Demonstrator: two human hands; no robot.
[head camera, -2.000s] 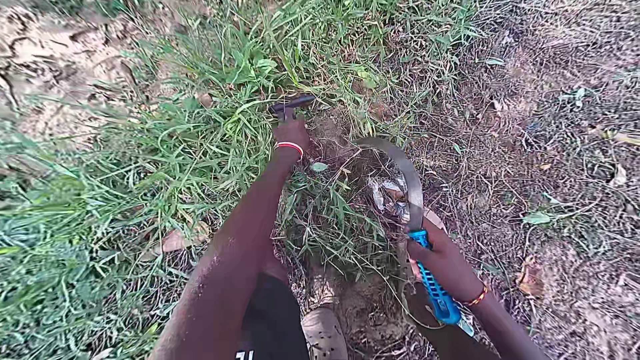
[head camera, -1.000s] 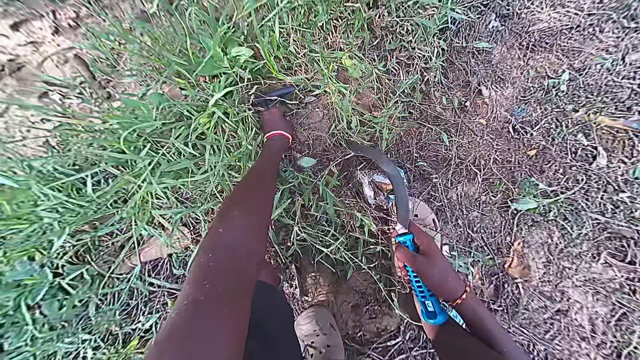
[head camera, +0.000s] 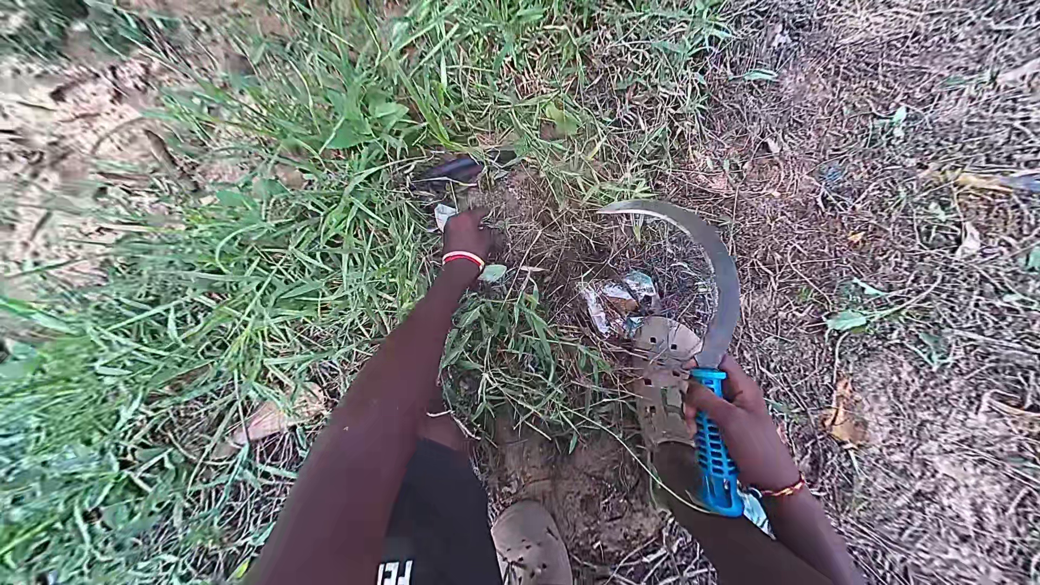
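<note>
My right hand (head camera: 735, 422) is closed around the blue plastic handle of a sickle (head camera: 725, 284), whose curved steel blade arcs up and to the left over dry ground. My left hand (head camera: 469, 233), with a red and white band at the wrist, is low at the edge of the green grass (head camera: 325, 244). A small whitish scrap (head camera: 444, 215) shows beside its fingers; whether the hand holds it cannot be told. Just above lies a dark object (head camera: 451, 171), partly hidden by grass. Loose cut grass (head camera: 528, 349) lies between my arms.
Crumpled silvery wrappers (head camera: 621, 301) lie near the toe of my right clog (head camera: 662, 382). My left clog (head camera: 530, 544) is at the bottom on bare soil. Dry straw and a brown leaf (head camera: 845, 414) are on the right, with sandy ground at upper left.
My left hand has come away from the dark object it was touching and is now below it. The sickle's blade has swung outward to the right, still in my right hand.
</note>
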